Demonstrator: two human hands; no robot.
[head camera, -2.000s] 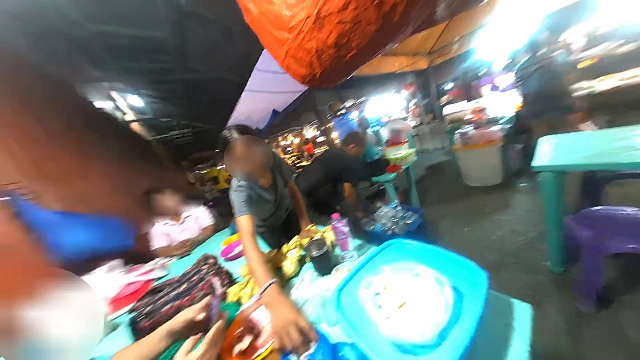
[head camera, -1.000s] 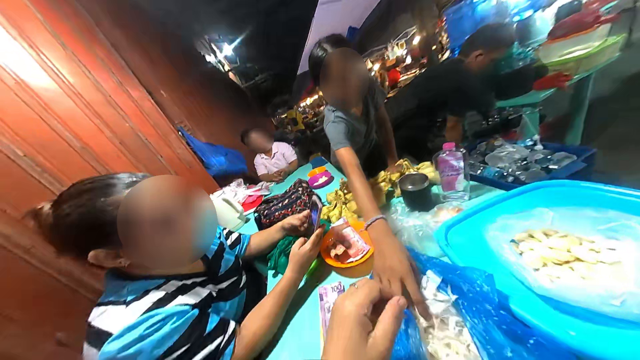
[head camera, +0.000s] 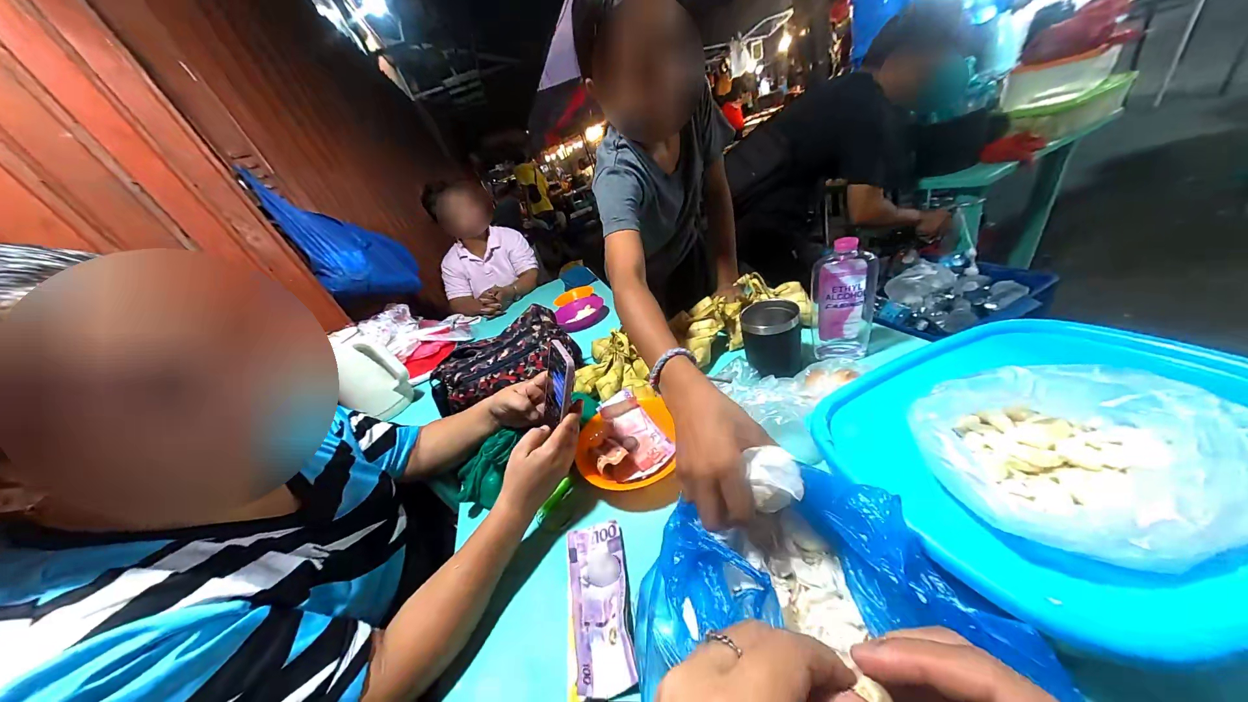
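Note:
At the bottom edge my left hand (head camera: 756, 663), with a ring, and my right hand (head camera: 951, 668) meet around a small pale food piece (head camera: 871, 688), partly out of view. Just beyond them lies an opened blue plastic bag (head camera: 682, 575) with floury pale pieces (head camera: 814, 585) inside. Another person's hand (head camera: 717, 463), with a bracelet at the wrist, reaches into the bag beside a crumpled white wad (head camera: 773, 478). Banknotes (head camera: 601, 614) lie left of the bag. At right, a blue basin (head camera: 985, 546) holds a clear plastic bag of pale pieces (head camera: 1053, 453).
A seated person in a striped shirt (head camera: 195, 604) holds a phone (head camera: 559, 385) at left. An orange bowl with money (head camera: 588, 458), woven leaf pouches (head camera: 614, 370), a dark cup (head camera: 770, 336) and an alcohol bottle (head camera: 844, 302) stand beyond. More people are behind the table (head camera: 531, 556).
Both my hands are now together at the bottom edge; one second ago only one showed, higher up beside the bag. The view has swung since two seconds ago.

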